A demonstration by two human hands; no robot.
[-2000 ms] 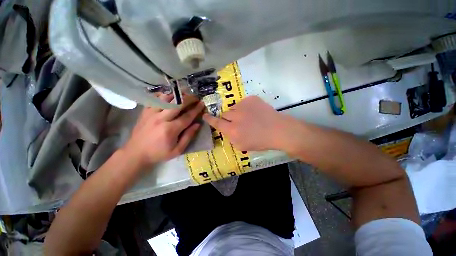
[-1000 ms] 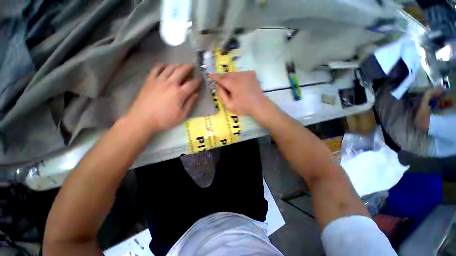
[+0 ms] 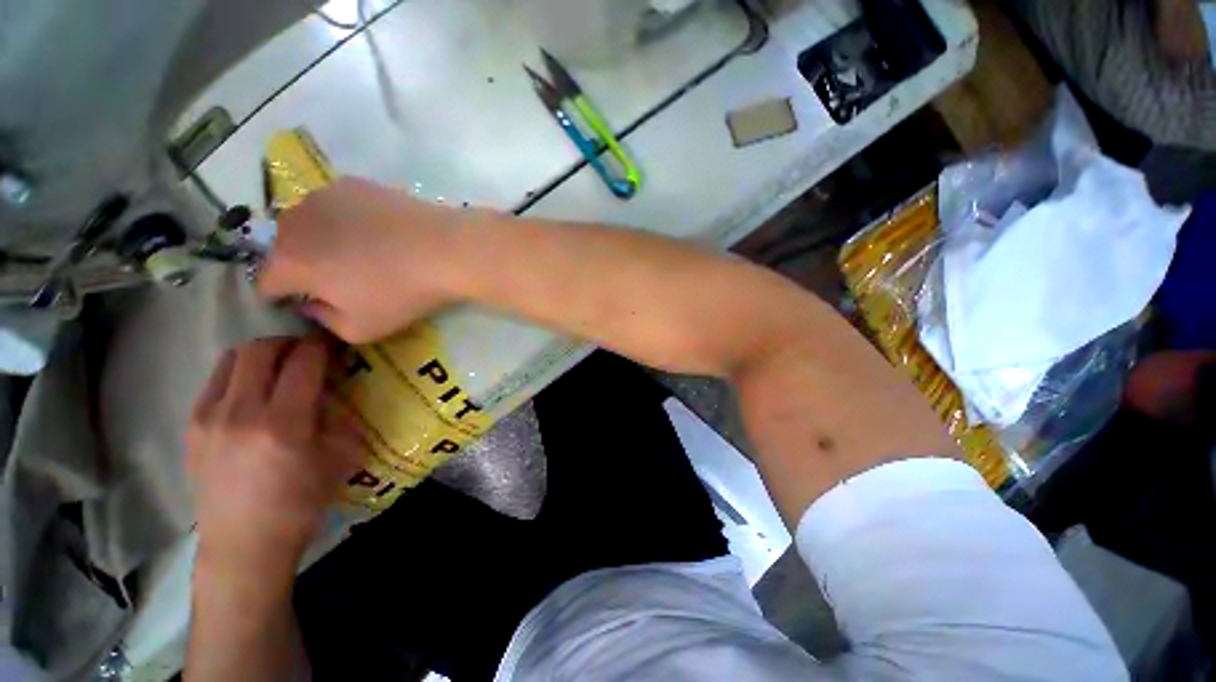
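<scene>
The grey-brown cloth [image 3: 167,386] lies at the left on the sewing machine bed and hangs in folds towards the lower left. My left hand [image 3: 274,433] rests flat on the cloth's right part, fingers towards the needle area. My right hand [image 3: 354,260] is beside the presser foot [image 3: 251,237], its fingertips bent down at the cloth edge; whether they pinch it is hidden. Yellow tape [image 3: 434,386] with black PIT lettering lies under and beside my hands.
Thread snips [image 3: 587,131], a tan block [image 3: 762,123] and a black tray [image 3: 874,60] are on the table to the right. A plastic bag with white material [image 3: 1040,280] sits on a yellow crate [image 3: 920,333]. Part of another person [image 3: 1114,53] shows at the upper right.
The view has turned and shifted right, so the table slants and the cloth is at the left edge. My hands remain by the presser foot, the left still on the cloth.
</scene>
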